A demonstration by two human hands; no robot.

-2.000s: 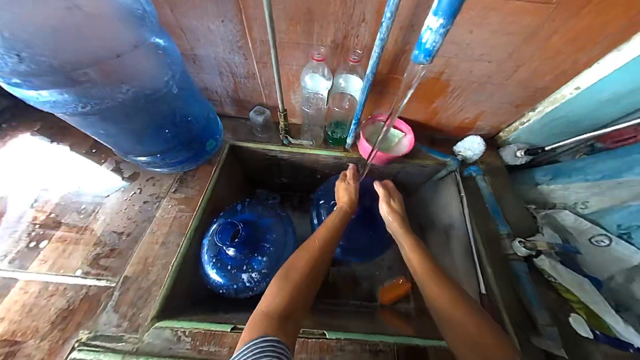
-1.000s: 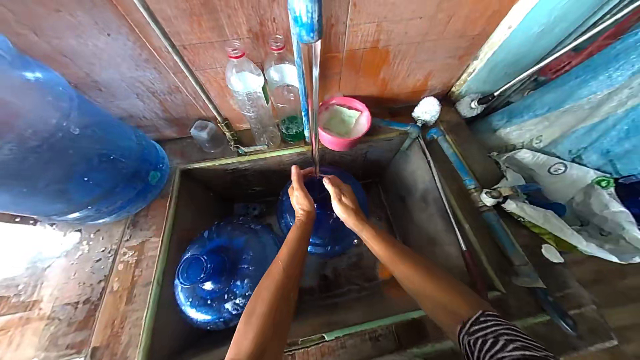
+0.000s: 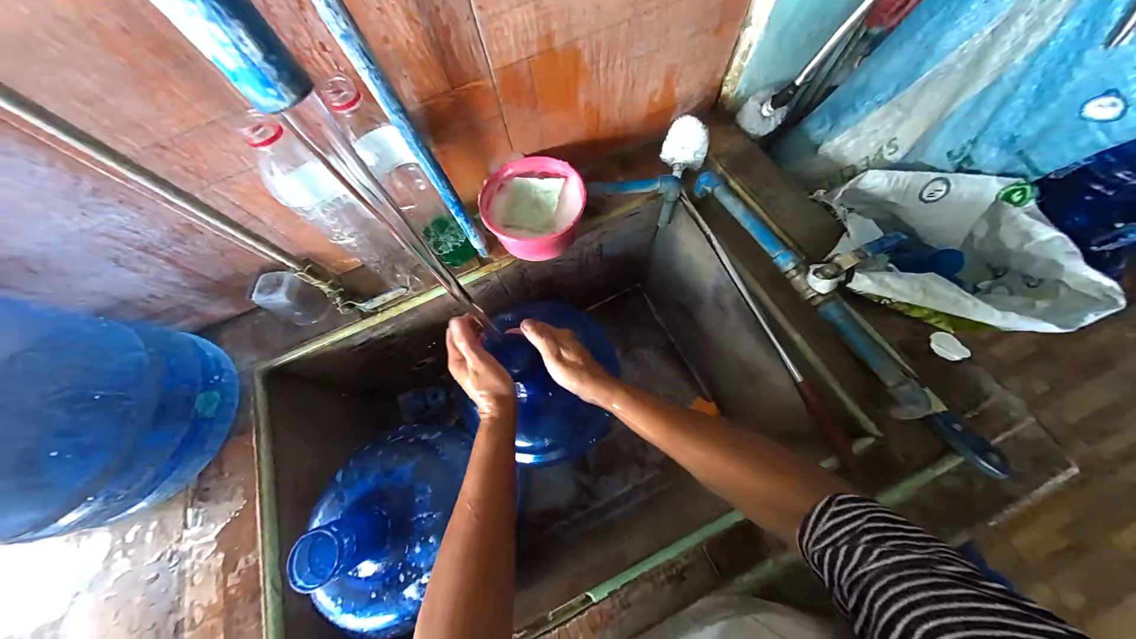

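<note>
A stream of water (image 3: 390, 217) falls from a blue-painted pipe (image 3: 244, 53) to the neck area of a blue water jug (image 3: 564, 426), which stands in a tiled basin. My left hand (image 3: 479, 368) is at the left of that jug's mouth, fingers bent toward the stream. Opposite it, my right hand (image 3: 564, 355) reaches in with its fingertips by the water. Both hands cup around the mouth, which they partly hide; whether they touch it cannot be told. A second blue jug (image 3: 382, 524) leans in the basin's left side, its open neck toward the lower left.
Around the basin's rim (image 3: 657, 564) are a pink tub (image 3: 532, 244) holding a pale sponge, clear plastic bottles (image 3: 311, 191), a plastic cup (image 3: 288, 297), a white brush (image 3: 684, 142) and a valved blue pipe (image 3: 763, 235). A large blue container (image 3: 115, 408) stands left; a white sack (image 3: 1021, 248) lies right.
The view has shifted and turned considerably. Both hands remain around the jug's mouth under the stream. The other jug's neck, upright two seconds ago, now points to the lower left.
</note>
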